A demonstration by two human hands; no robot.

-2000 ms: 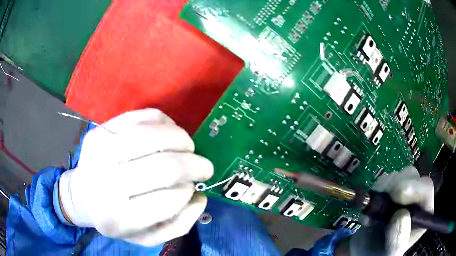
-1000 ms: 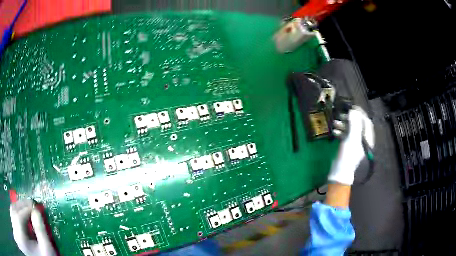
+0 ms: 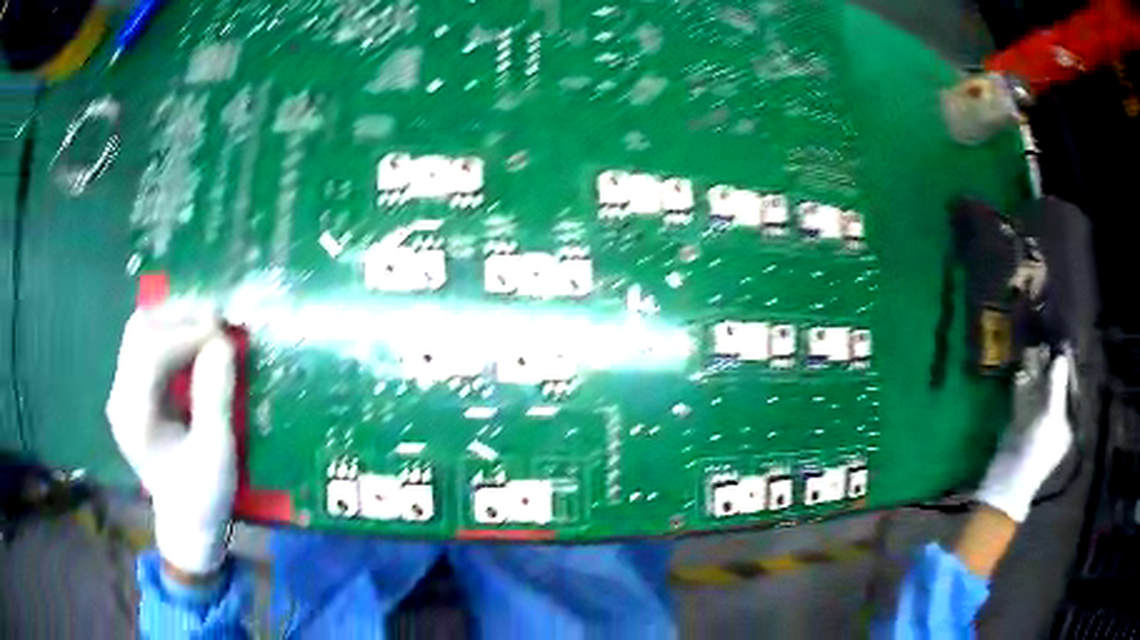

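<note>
The large green circuit board [image 3: 500, 413] lies in front of me, with black-and-white power components [image 3: 381, 491] in rows and a bright glare band across it. My left hand [image 3: 181, 431], white-gloved, is at the board's notched left edge, with the red pad [image 3: 266, 504] showing around it; whether its curled fingers grip the board or pad is unclear. My right hand [image 3: 1031, 438], gloved and blurred, is beyond the board's right edge, at the lower end of the dark iron stand [image 3: 994, 269] with its yellowish sponge. I cannot make out the soldering iron.
A loose silvery solder coil [image 3: 88, 148] lies on the green mat [image 3: 63, 288] at left. A blue tube [image 3: 135, 28] and a black-yellow item [image 3: 53, 38] are at upper left. A red post [image 3: 1081, 50] with a whitish bottle [image 3: 979, 109] is at upper right. Yellow-black floor tape shows below.
My right hand has gone from over the board, holding the iron, to the stand. My left hand has left the solder joints for the board's left edge. The view has swung, showing more board.
</note>
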